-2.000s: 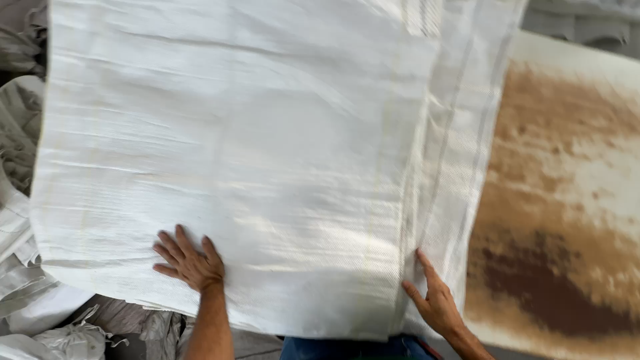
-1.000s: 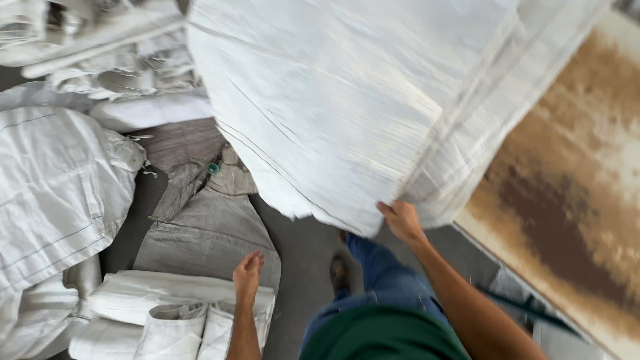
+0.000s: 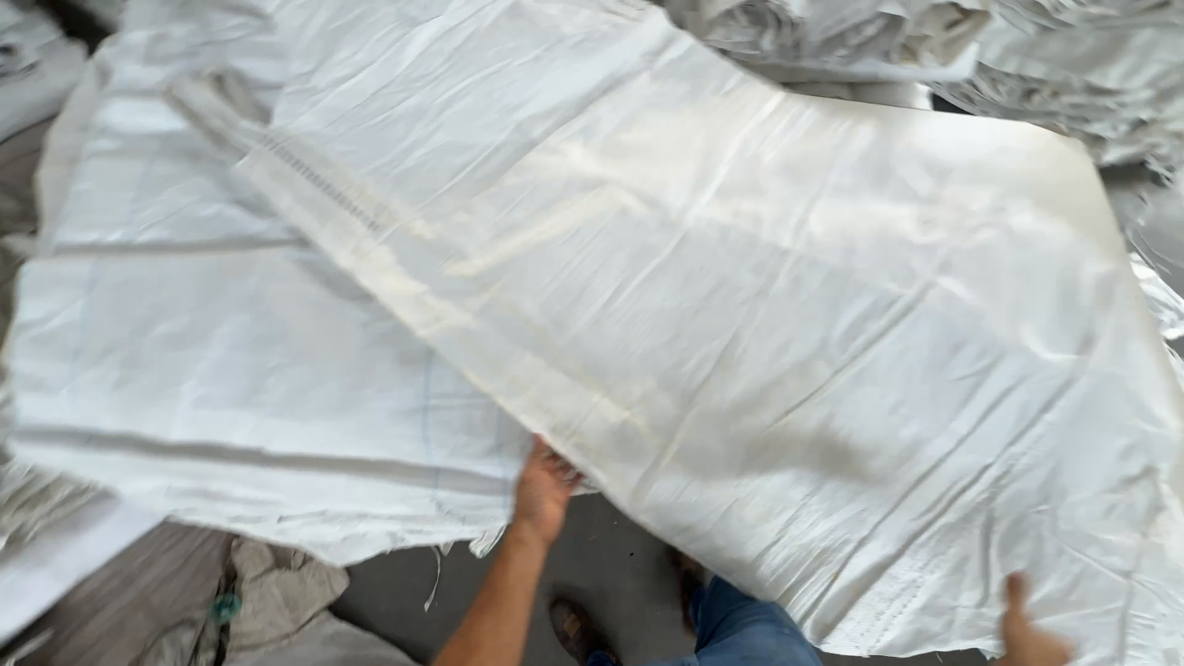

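A large sheet of white woven plastic fabric [image 3: 740,277] slants across the middle and right, its stitched edge running down from the upper left. Beneath it at left lies more white woven fabric [image 3: 231,370] with thin blue lines and frayed lower edges. My left hand [image 3: 546,490] is at the stitched edge of the upper sheet, its fingers partly hidden under that edge; its grip cannot be made out. My right hand [image 3: 1031,629], blurred, is at the lower right over the sheet's bottom part, thumb raised, fingers partly cut off by the frame.
Piles of folded white fabric [image 3: 1091,65] lie at the upper right. A greyish-beige sack [image 3: 287,592] with a green tie [image 3: 225,607] is on the floor at lower left. My shoe [image 3: 578,629] stands on the grey floor [image 3: 610,536] below the sheets.
The view has swung away from the brown-stained board. My left hand, apart from the fabric one second ago, is now at the sheet's edge. My right hand has left the corner it was holding.
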